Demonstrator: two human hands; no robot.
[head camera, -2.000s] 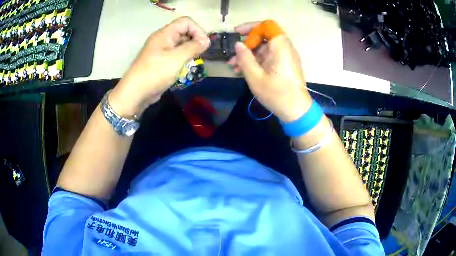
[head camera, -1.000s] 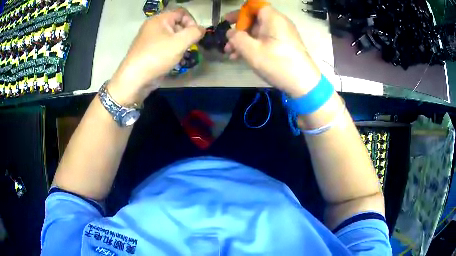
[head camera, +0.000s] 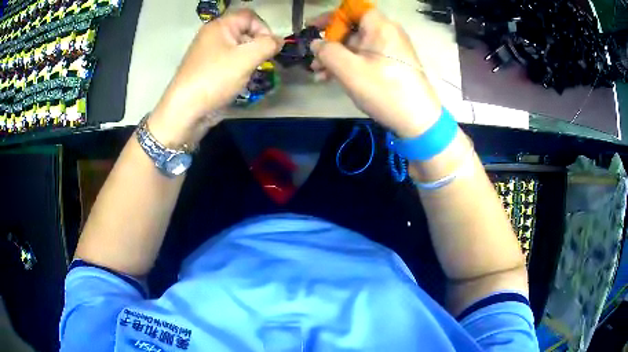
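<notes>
My right hand (head camera: 375, 72), with an orange finger cot (head camera: 347, 19) on one finger, holds a black plug housing (head camera: 297, 48) over the pale board. My left hand (head camera: 224, 62) pinches a red lead wire (head camera: 290, 41) at the housing's left side. A circuit board (head camera: 259, 84) with yellow and blue parts hangs below my left fingers, partly hidden by the hand. The dark soldering iron (head camera: 297, 15) stands just above the housing; its tip meets the housing's outline, and contact cannot be told. A thin strand of solder wire (head camera: 392, 59) crosses my right hand.
A board tray (head camera: 107, 75) with rows of boards is at left. A heap of black housings (head camera: 551, 41) lies on the brown-red mat (head camera: 482, 103) at right. Another board (head camera: 210, 9) lies at the top. A parts bin (head camera: 547, 206) and blue cord (head camera: 355, 150) are below the bench edge.
Both hands have moved up in the picture with the housing and board, bringing the housing to the iron. The housing has turned. Over the last second the hands barely moved.
</notes>
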